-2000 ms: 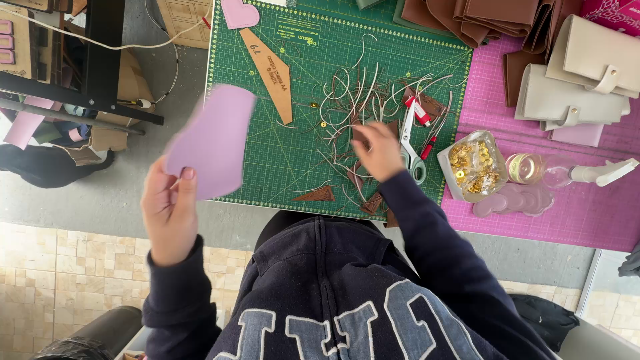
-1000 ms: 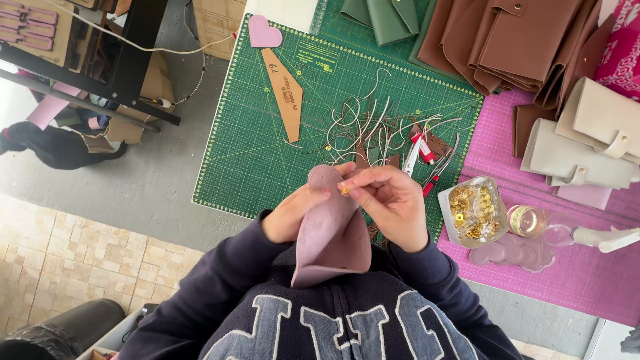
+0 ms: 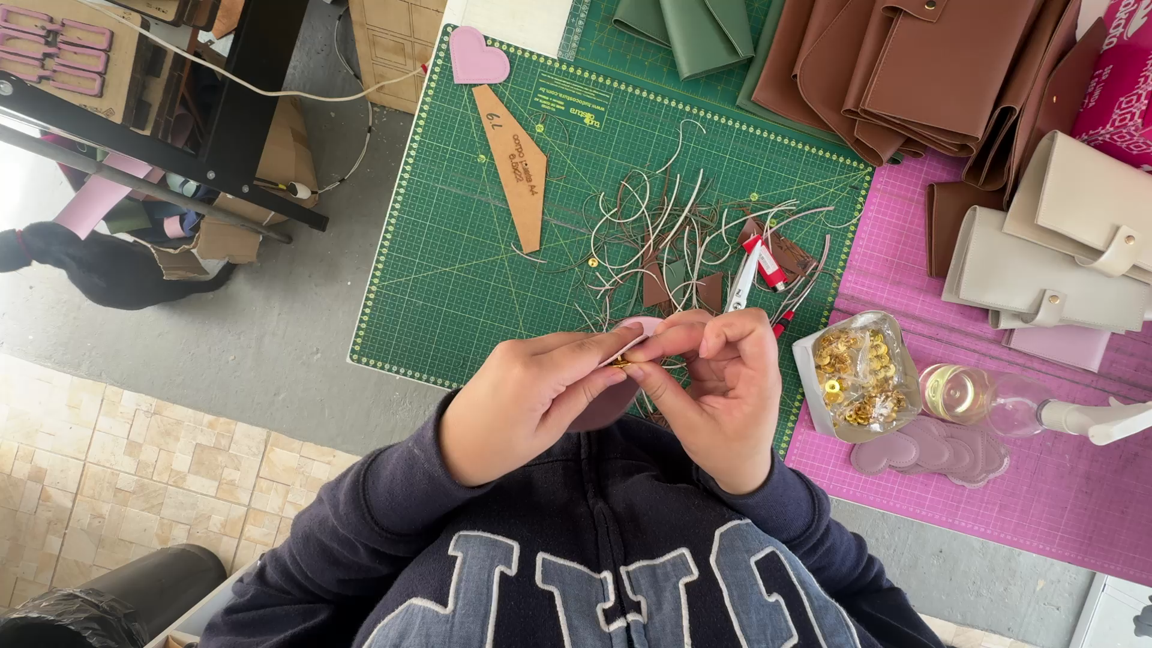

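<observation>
Both hands meet at the near edge of the green cutting mat (image 3: 432, 306). My left hand (image 3: 540, 396) pinches a pink leather piece (image 3: 605, 407), most of which hangs hidden behind the fingers. Between thumb and fingers of my right hand (image 3: 720, 387) is a small gold metal fitting (image 3: 621, 361), held against the leather's edge. Just beyond the hands lie tangled cords (image 3: 666, 225), leather scraps (image 3: 655, 283), scissors (image 3: 743, 281) and a red-and-white tool (image 3: 765, 261). A tan template (image 3: 517, 171) bearing writing and a pink leather heart (image 3: 479, 58) rest farther up the mat.
On the pink mat (image 3: 1062, 504) at right stand a container of gold fittings (image 3: 814, 378) and a spray bottle (image 3: 1017, 409), beside pink leather hearts (image 3: 936, 450). Brown (image 3: 945, 81), cream (image 3: 1053, 270) and green (image 3: 706, 36) leather pouches are piled behind. A dark bin (image 3: 162, 585) stands lower left.
Two seconds ago my left hand held the pink leather out to the left while my right was over the cords. Both have since come together, with the leather folded down between them.
</observation>
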